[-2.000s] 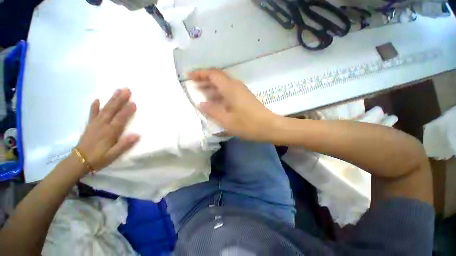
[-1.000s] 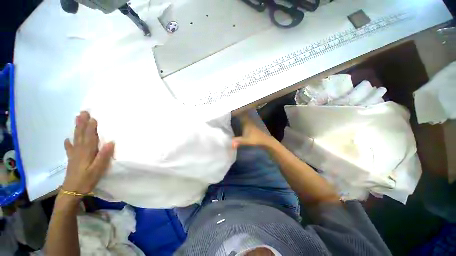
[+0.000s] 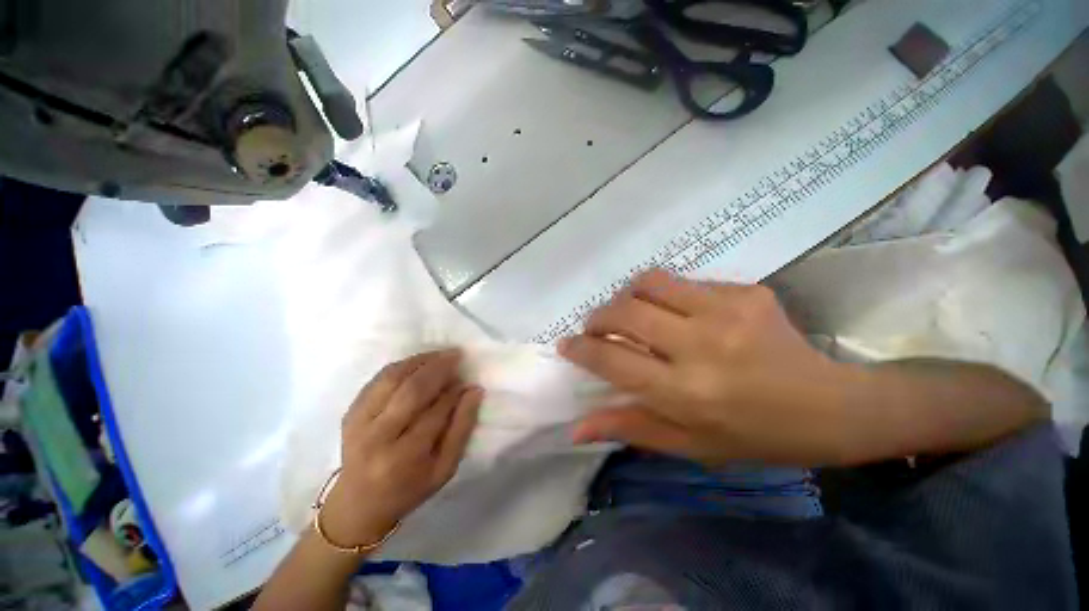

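A white to cream garment piece [image 3: 358, 298] runs from under the sewing machine head [image 3: 155, 107] down over the table's front edge towards my lap. The presser foot area [image 3: 380, 197] is at the cloth's upper end. My left hand [image 3: 406, 436] lies on the cloth, fingers close together. My right hand [image 3: 705, 370] is at the cloth's right edge, with thumb and fingers around the edge; the cloth between them is partly hidden and blurred. Both hands are near the table's front edge, a short way apart.
Black-handled shears [image 3: 723, 84] and dark snips [image 3: 591, 54] lie right of the needle. A printed ruler [image 3: 812, 167] runs along the front edge, near a small brown square [image 3: 920, 50]. A blue bin [image 3: 120, 477] stands left. Cream cloth pieces [image 3: 943, 287] lie below table level at right.
My left hand has moved right across the cloth. My right hand has come up from below the table edge to the cloth's right edge. The view has shifted, showing more of the machine head.
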